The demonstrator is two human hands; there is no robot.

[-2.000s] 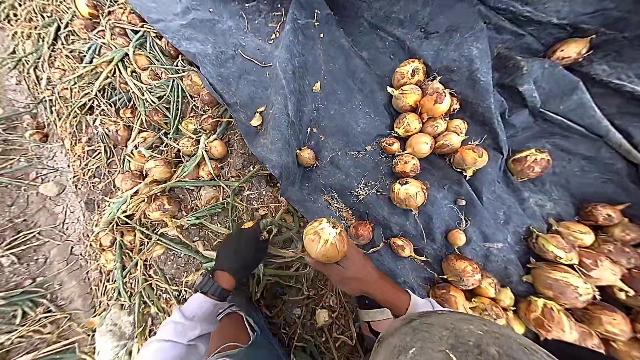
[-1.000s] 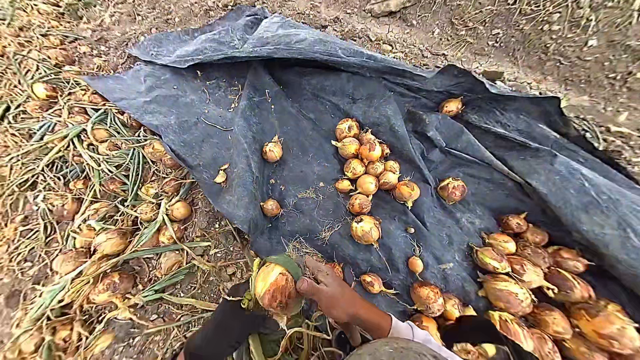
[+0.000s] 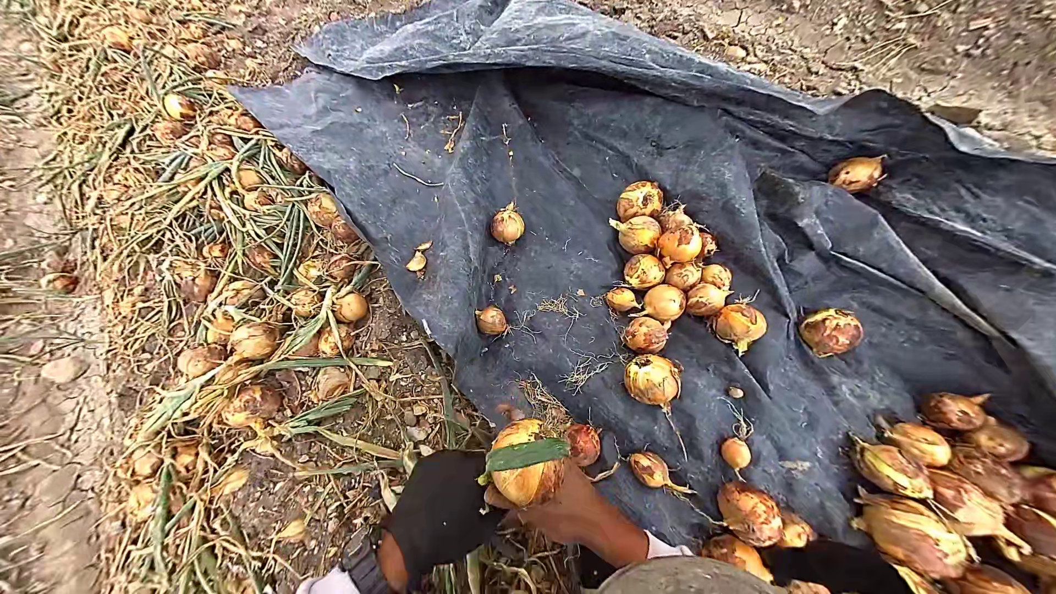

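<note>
At the bottom centre my left hand (image 3: 441,510), in a black glove with a watch at the wrist, is close against a large yellow onion (image 3: 528,474). A green leaf lies across that onion. My bare right hand (image 3: 565,503) grips the onion from below and from the right; its fingers are partly hidden behind it. Whether the gloved fingers also grip the onion or its stem cannot be made out. A smaller reddish onion (image 3: 583,444) lies on the dark sheet (image 3: 569,132) just beyond my right hand.
A cluster of onions (image 3: 664,302) lies mid-sheet, with a larger pile (image 3: 916,535) at the lower right. Two small onions lie apart, left of the cluster. Onions with dry and green tops (image 3: 254,340) cover the soil to the left. Loose roots (image 3: 587,371) lie on the sheet.
One second ago long green leaves hung from the onion in my hands; now a short leaf piece lies across it. An onion has appeared on the upper left of the sheet since two seconds ago.
</note>
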